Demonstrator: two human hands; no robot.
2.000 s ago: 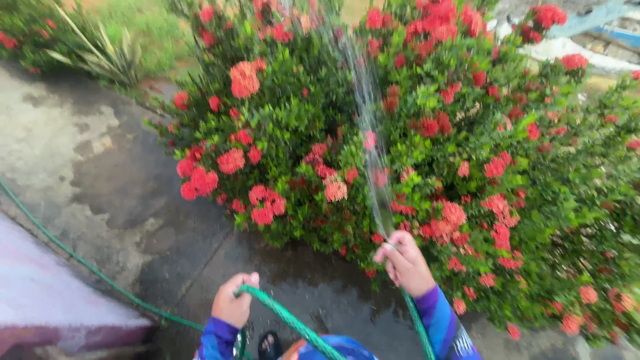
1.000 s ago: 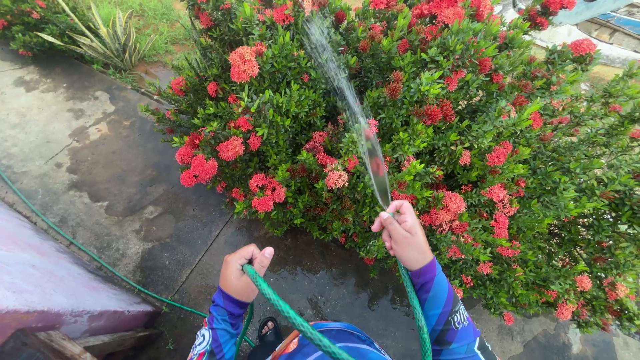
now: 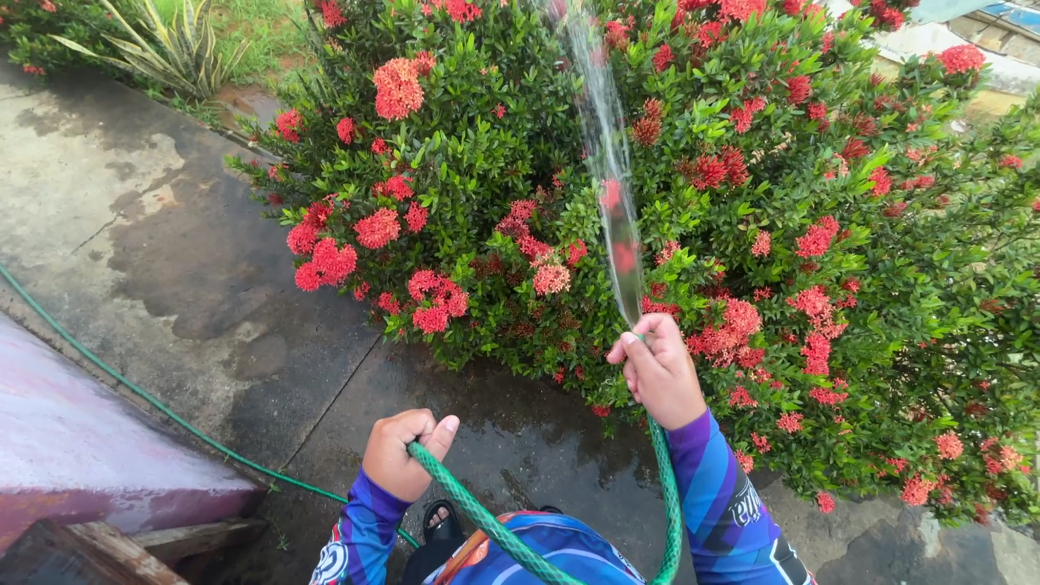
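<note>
My right hand (image 3: 662,370) grips the end of a green braided garden hose (image 3: 668,487), thumb at its mouth. A fan of water (image 3: 608,154) sprays from there up over a leafy bush (image 3: 520,154) with red flower clusters. Lower and to the left, my left hand (image 3: 408,453) is closed around another part of the same hose, which loops down across my body between the two hands. Beyond my left hand, the hose runs over the ground toward the left edge.
Wet, cracked concrete paving (image 3: 203,317) runs beside the bush. A painted wall (image 3: 89,431) and wooden boards (image 3: 122,552) stand at lower left. A spiky variegated plant (image 3: 183,53) grows at upper left. My sandalled foot (image 3: 441,520) shows below my left hand.
Both hands keep hold of the hose, and water still sprays onto the bush. My left hand has moved a little up from where it was two seconds ago.
</note>
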